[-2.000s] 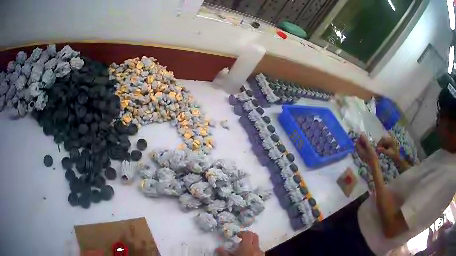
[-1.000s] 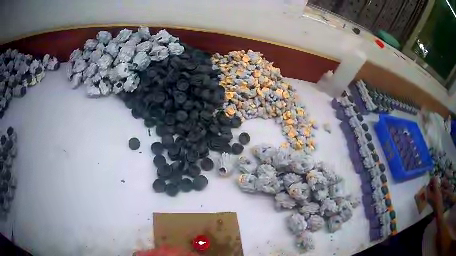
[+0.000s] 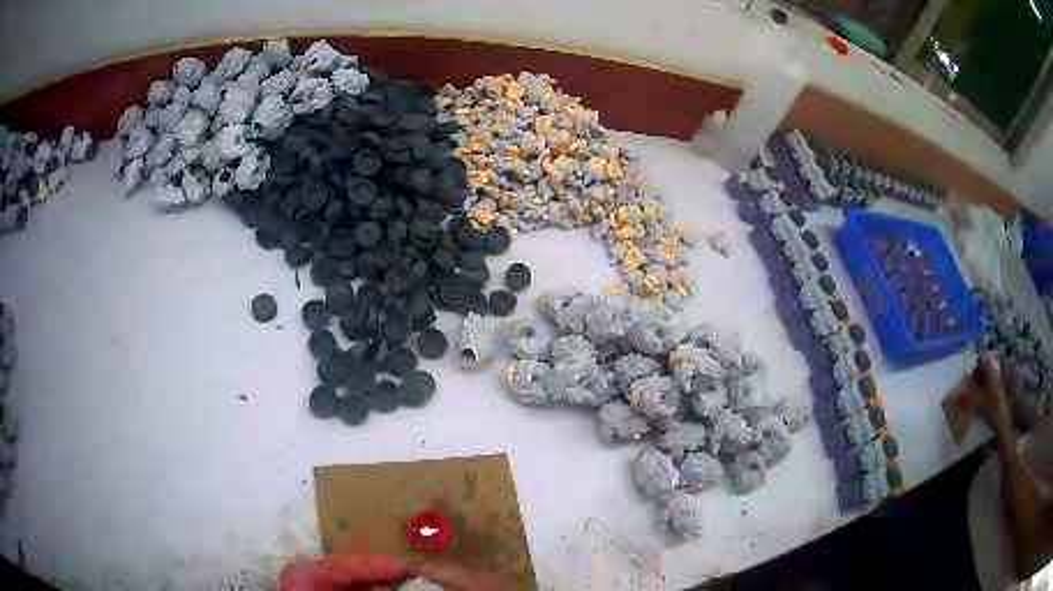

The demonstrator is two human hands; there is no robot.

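My left hand [image 3: 344,569], in a coral-red glove, is at the bottom edge, partly cut off. Its fingertips are at a pale grey piece [image 3: 418,585], mostly cut off by the edge. My right hand [image 3: 464,576] looks bare and blurred beside it, its fingers close to the same piece; whether it grips anything cannot be told. The red glue pot [image 3: 428,530] sits just above both hands on the brown stained work pad [image 3: 393,491]. Grey sculpted pieces [image 3: 624,369] lie heaped right of centre. Black round caps [image 3: 370,231] lie heaped at centre left.
More grey pieces [image 3: 219,110] lie back left, small grey-and-orange pieces [image 3: 554,150] at the back. Rows of purple-grey blocks [image 3: 808,346], a blue crate [image 3: 860,248] and a translucent bottle [image 3: 756,104] are at the right. A coworker's arm [image 3: 1005,433] is at the far right.
The view has swung left and then slightly back. My right hand was at the front of the grey heap, then out of view; now it is beside my left hand near the pot.
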